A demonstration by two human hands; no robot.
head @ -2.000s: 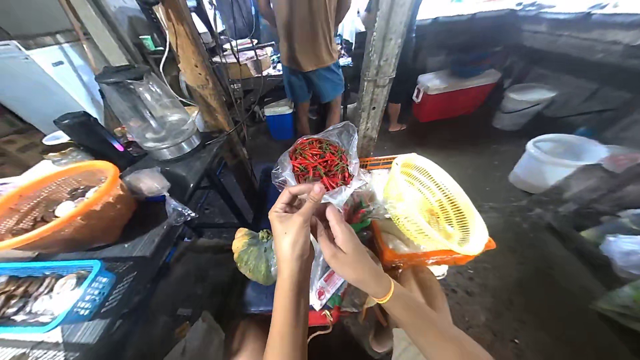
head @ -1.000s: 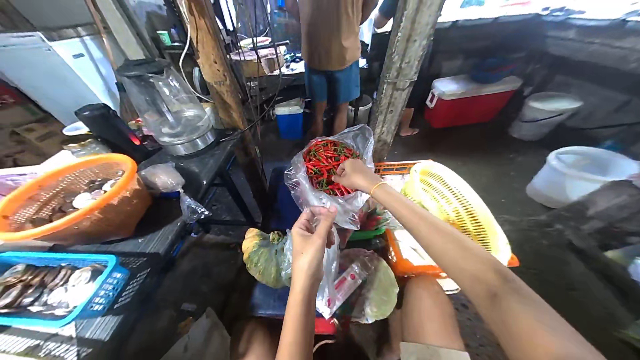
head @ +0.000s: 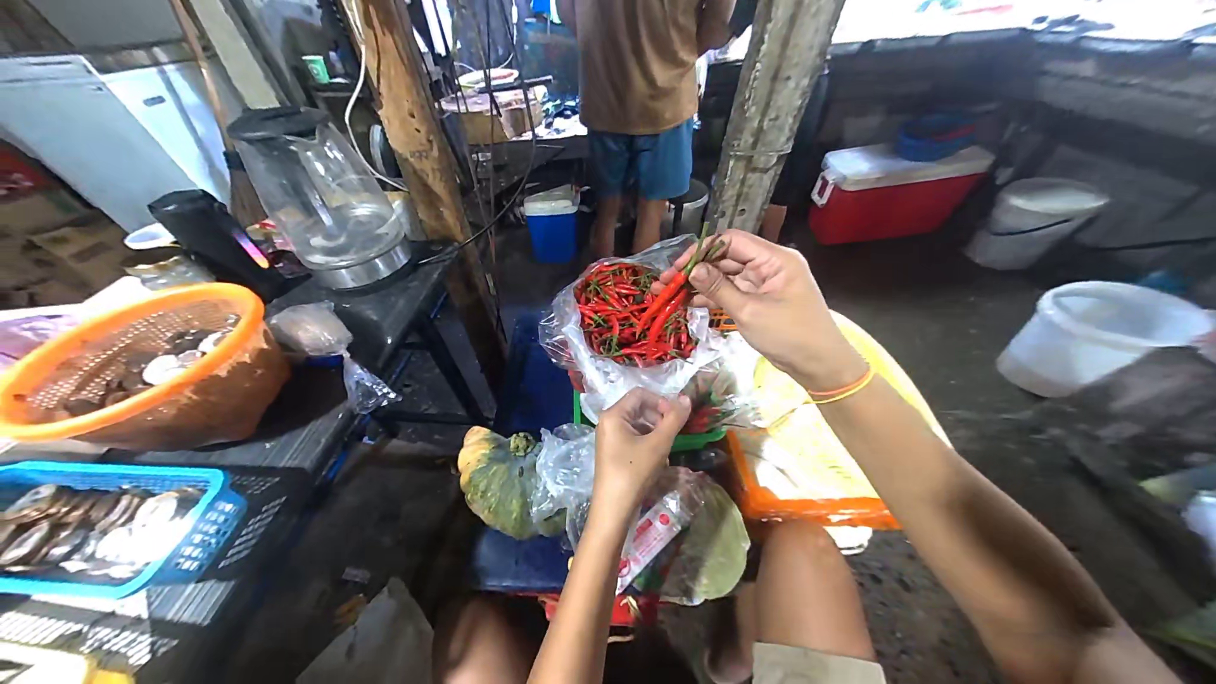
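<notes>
My right hand pinches a few red chillies by their green stems, just above the right side of a clear plastic bag full of red chillies. My left hand is nearer to me, its thumb and fingers closed on thin clear plastic below that bag. Whether this plastic is part of the chilli bag, I cannot tell. Left of my left hand, a green and orange pumpkin sits on a blue surface, beside crumpled clear plastic.
At right, a yellow basket rests over an orange one. The left table holds an orange colander, a blue basket of shellfish and a blender jug. Behind are a wooden post, a concrete post and a standing person.
My right hand, empty two seconds ago, went into the chilli bag one second ago and is now raised from it with chillies. My left hand stays low in front of the bag.
</notes>
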